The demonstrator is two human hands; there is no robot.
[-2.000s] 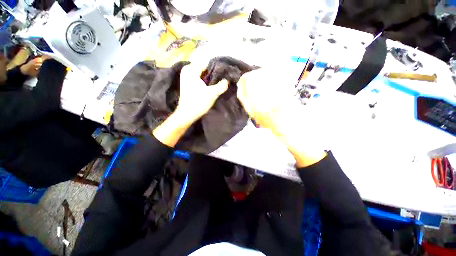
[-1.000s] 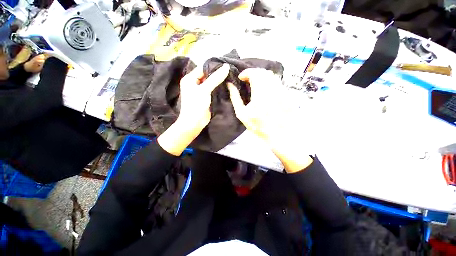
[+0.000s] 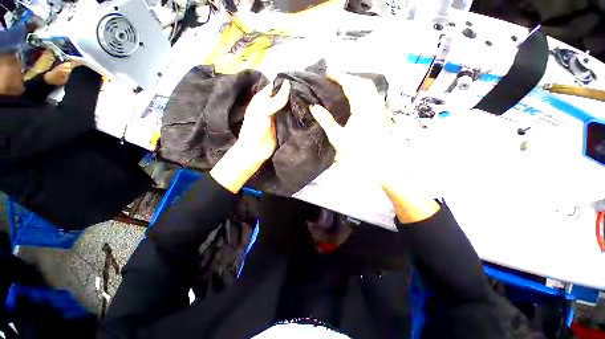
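Note:
A dark grey-brown garment piece (image 3: pixel 192 126) lies bunched on the white machine table (image 3: pixel 464 192) at its front edge. My left hand (image 3: pixel 255 136) grips a fold of it near the middle, thumb on top. My right hand (image 3: pixel 358 126) holds the cloth just to the right, with the thumb pressed on it and the other fingers partly hidden. A raised cloth edge shows between the two hands. The right hand is overexposed and blends into the table.
The sewing machine's needle area (image 3: pixel 428 106) is right of my hands. A black strip (image 3: pixel 517 76) and a wooden-handled tool (image 3: pixel 574 91) lie beyond it. A yellow sheet (image 3: pixel 242 49) is behind the cloth. Blue crates (image 3: pixel 174 192) stand below. Another person's hand (image 3: pixel 58 73) is at left.
My hands first drew together over the cloth and now sit slightly apart, with the right hand turned and farther right. The cloth edge between them has been refolded. The view has shifted slightly.

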